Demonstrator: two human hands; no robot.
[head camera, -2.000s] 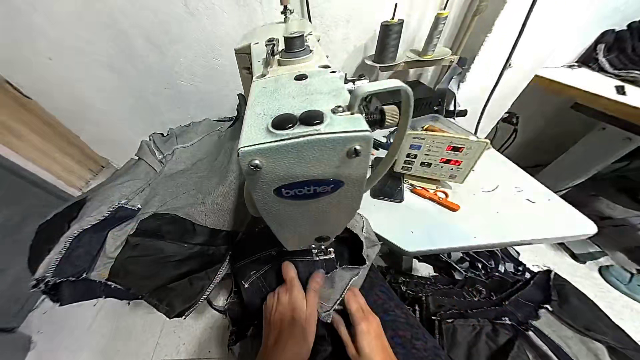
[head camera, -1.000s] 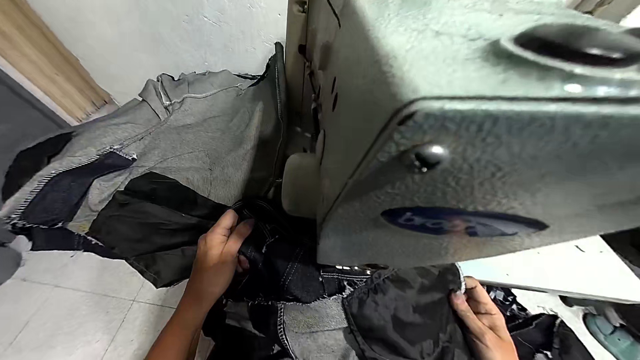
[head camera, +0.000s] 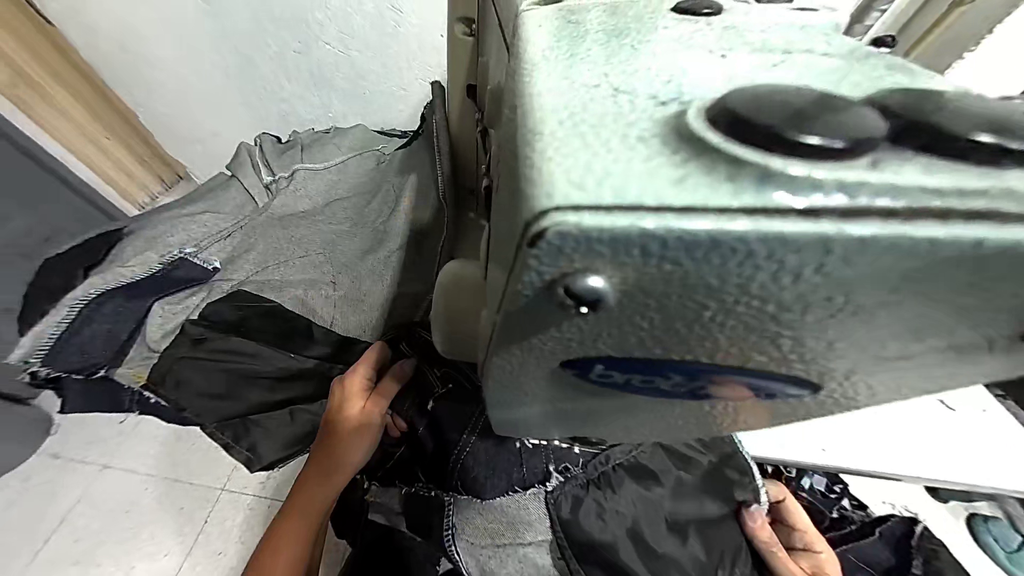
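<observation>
The pale green head of a Brother sewing machine (head camera: 744, 304) fills the right side of the view, very close. Under and in front of it lies a dark denim garment piece (head camera: 500, 460) with frayed edges and overlocked seams. My left hand (head camera: 364, 404) pinches dark denim just left of the machine head. Low on the right, my right hand (head camera: 788, 532) grips the stitched edge of a black pocket lining (head camera: 656, 512), which is spread out from the denim. The needle and presser foot are hidden behind the machine head.
Grey denim panels (head camera: 344, 232) with a black lining (head camera: 248, 368) drape at the left, against the white wall (head camera: 264, 64). A white tabletop (head camera: 904, 440) shows at the right, with dark denim pieces (head camera: 888, 544) below it. Tiled floor (head camera: 120, 496) lies at lower left.
The view has moved much closer to the machine head. My hands, near each other on the fabric two seconds ago, are now far apart, with the black lining spread at the right.
</observation>
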